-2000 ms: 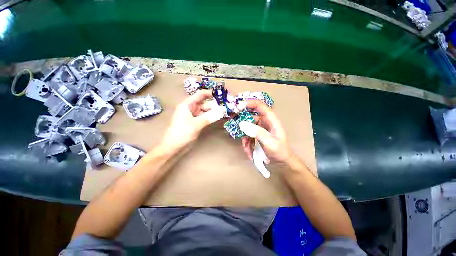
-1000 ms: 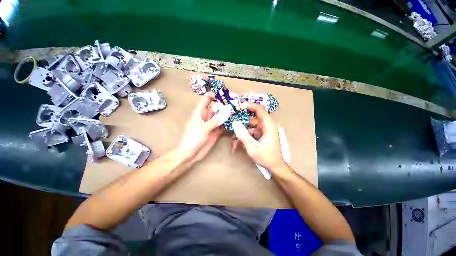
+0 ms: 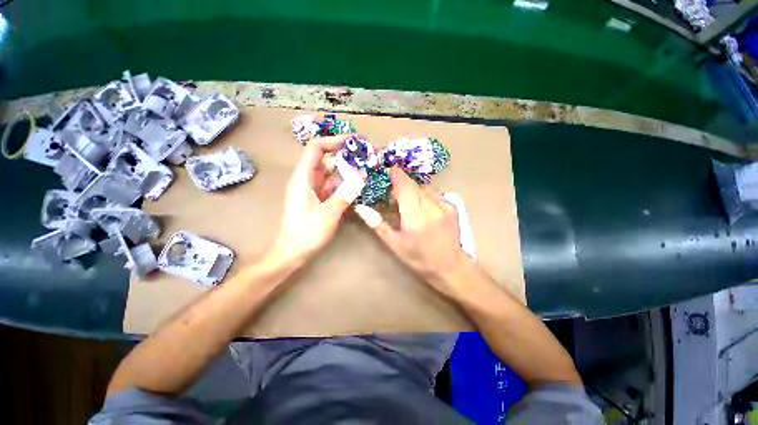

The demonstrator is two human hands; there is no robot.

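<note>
My left hand [image 3: 314,195], with a white cover on the thumb, holds a circuit board assembly [image 3: 376,186] with a green speckled board and a dark and white part at its upper left. My right hand [image 3: 420,220] is close on its right side, its index finger at the wires and its white-covered thumb tip apart below the board. Whether it grips anything is unclear. Another white, purple and green assembly [image 3: 415,156] lies just beyond my right fingers. A smaller cluster [image 3: 307,127] lies beyond my left hand. A white glove or cloth [image 3: 460,222] lies partly behind my right hand.
Grey-white housings [image 3: 133,166] are piled at the left. Two more housings [image 3: 195,257] lie on the left part of the tan cardboard sheet [image 3: 349,290]. A yellowish ring [image 3: 17,135] is at the far left. A green conveyor belt [image 3: 332,50] runs beyond. A greyish packet [image 3: 738,195] is at the far right.
My right hand has shifted from the board's lower right; its thumb has come off the board and its index finger reaches the wires. The white glove left the right hand earlier and lies on the cardboard.
</note>
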